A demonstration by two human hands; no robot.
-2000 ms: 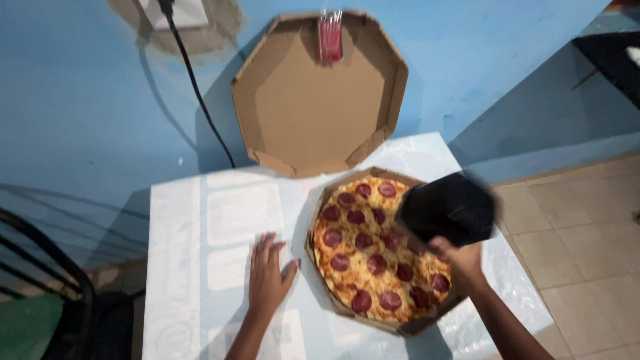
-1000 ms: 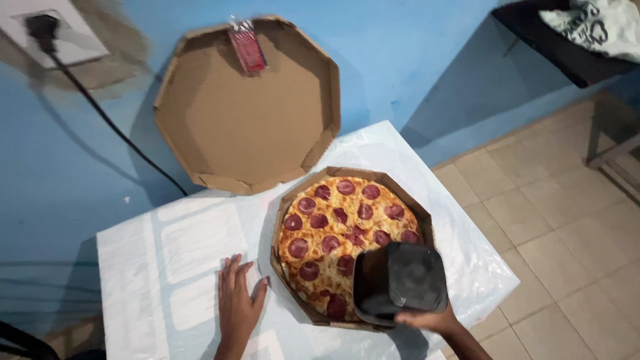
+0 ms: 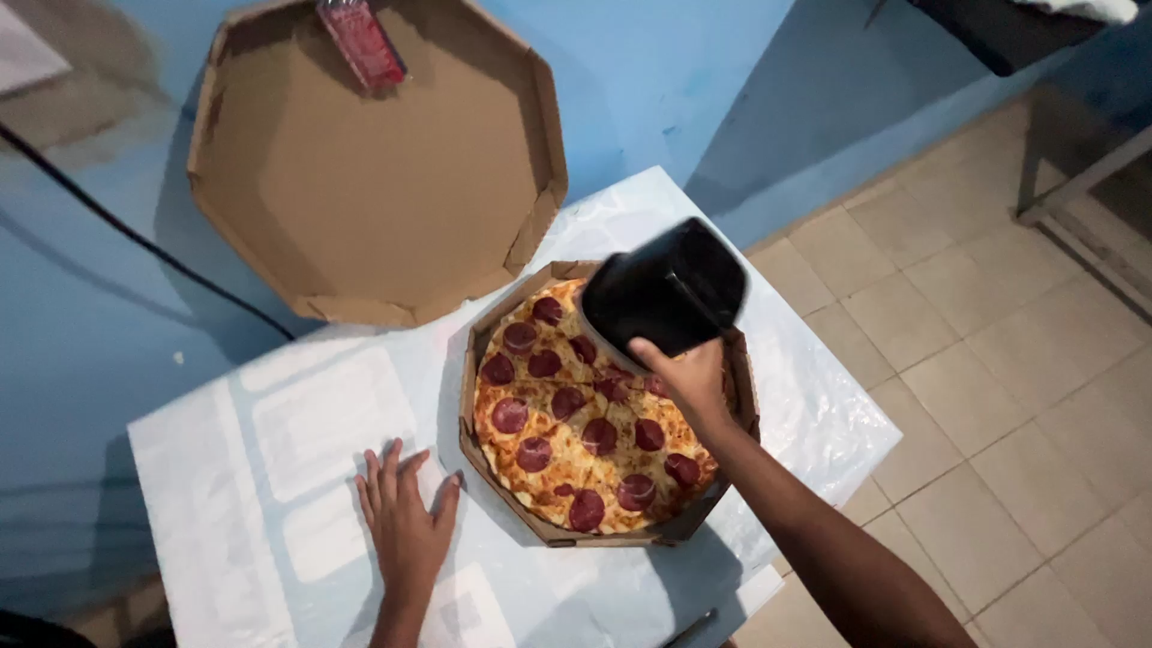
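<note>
A pepperoni pizza (image 3: 576,423) lies in an octagonal cardboard box base (image 3: 540,533) on a table with a white plastic cover. My right hand (image 3: 688,373) grips a black container (image 3: 675,288), tilted over the upper right of the pizza; its opening faces away from view and the motion blurs it slightly. To the left of the box, my left hand (image 3: 409,508) rests on the table cover (image 3: 207,531) with fingers spread, holding nothing. The box lid (image 3: 378,189) stands raised against the wall, with red sachets in clear plastic (image 3: 363,45) at its top.
A blue wall (image 3: 630,81) runs behind the table, and a black cable (image 3: 135,238) hangs along it at left. At the bottom edge, a dark slim object (image 3: 693,627) is partly visible. Tiled floor (image 3: 981,378) and a metal frame (image 3: 1080,180) are at right.
The black container in my right hand has moved from the lower right of the pizza to its upper right since one second ago. My left hand stays flat beside the box. The view has shifted.
</note>
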